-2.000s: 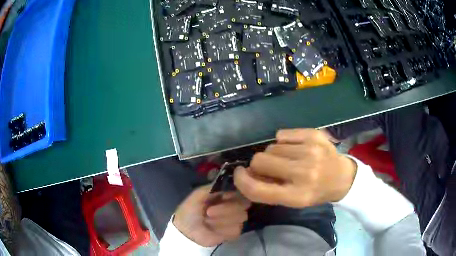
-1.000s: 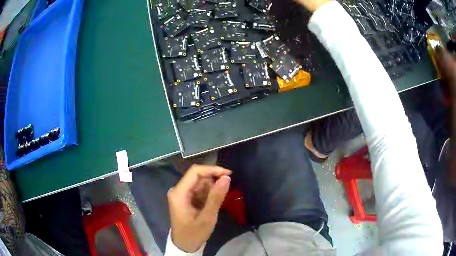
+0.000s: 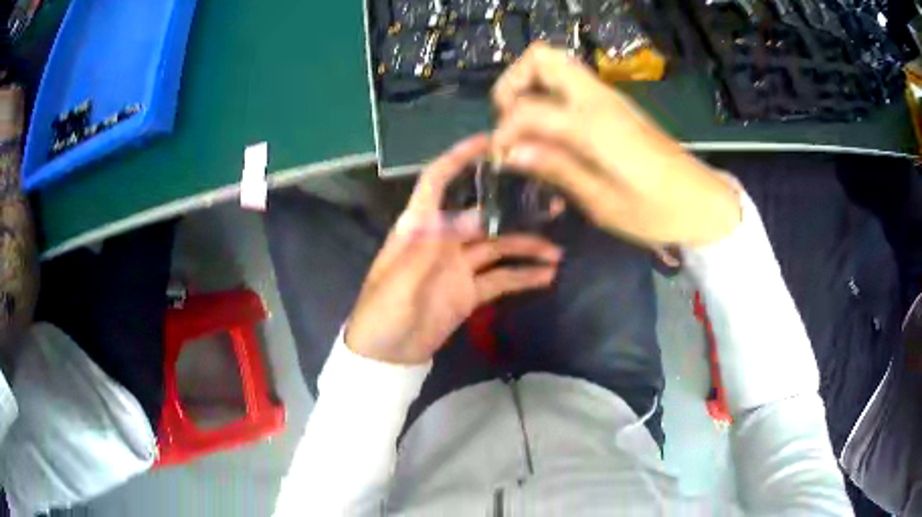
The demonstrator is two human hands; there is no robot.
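My left hand (image 3: 445,257) and my right hand (image 3: 596,151) are together above my lap, just off the table's near edge. Between their fingers is a dark circuit board module (image 3: 489,197), blurred and seen nearly edge-on with a pale strip. My left fingers are spread around its lower side; my right fingers are at its top. How firmly each hand grips it is partly hidden by blur. The left black parts tray (image 3: 435,89) holds several black modules near the table edge, with an orange-yellow patch (image 3: 632,65) at its near right corner.
A blue plastic bin (image 3: 111,61) with small black components (image 3: 91,126) lies at the left. A white paper tag (image 3: 255,176) is on the table edge. A second black tray (image 3: 799,71) is at the right. Red stools (image 3: 217,374) stand below. Other persons' sleeves show at both sides.
My right hand has come back from over the trays to my left hand, and a module is now between them. The view has shifted down, so table items sit higher in the picture.
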